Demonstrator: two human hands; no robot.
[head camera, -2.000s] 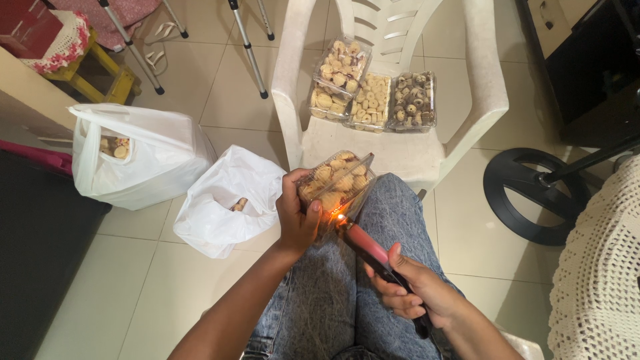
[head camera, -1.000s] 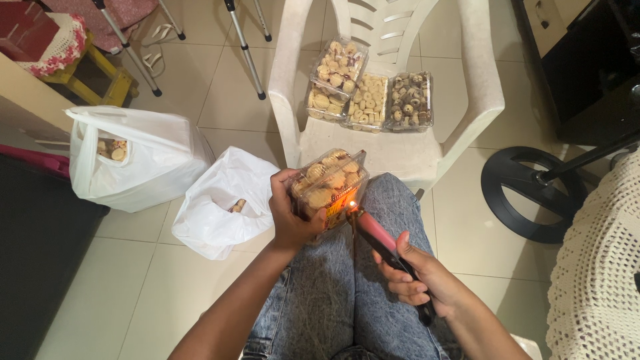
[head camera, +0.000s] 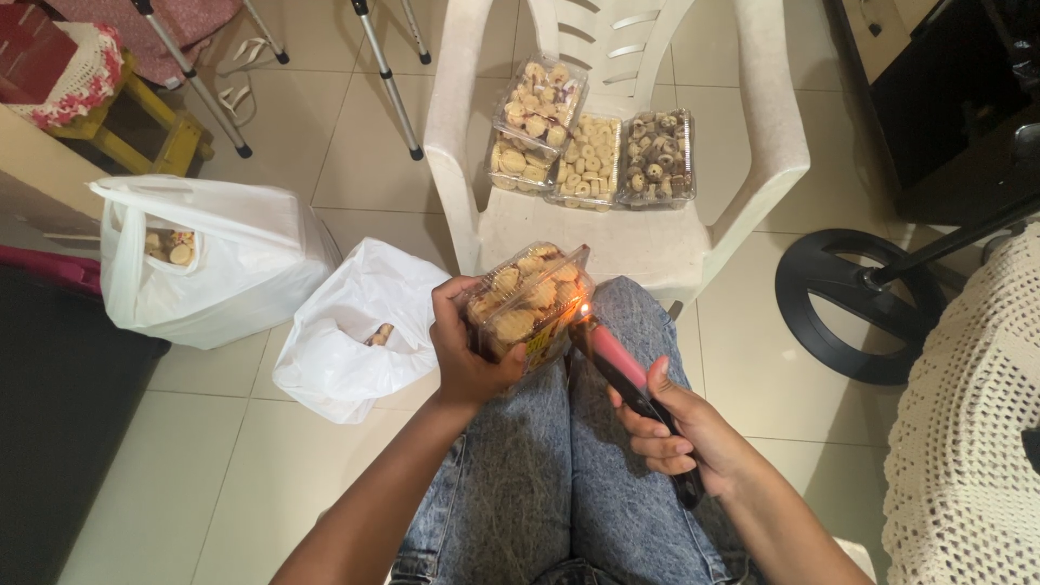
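My left hand (head camera: 471, 349) holds a clear plastic clamshell box of cookies (head camera: 528, 296), tilted, above my lap. A yellow label with writing is on its near side. In my right hand (head camera: 670, 426) is a long black and pink lighter (head camera: 621, 357), its lit tip touching or very near the right edge of the box. On the white plastic chair (head camera: 593, 244) in front of my knees, more clear boxes stand: one of cookies (head camera: 540, 106) stacked on another (head camera: 520, 165), one of pale ring-shaped biscuits (head camera: 587, 160), and one of brown and cream biscuits (head camera: 658, 158).
Two white plastic bags, a full one (head camera: 219, 260) and a smaller open one (head camera: 366, 317), stand on the tiled floor at left. Metal tripod-like legs (head camera: 386, 81) and a yellow stool (head camera: 171, 134) are beyond. At right are a round black base (head camera: 849, 357) and a crocheted cloth (head camera: 967, 390).
The box in my left hand has turned and tilted, and its label side has come into view. The lit lighter tip has moved along the box's edge, away from my left thumb.
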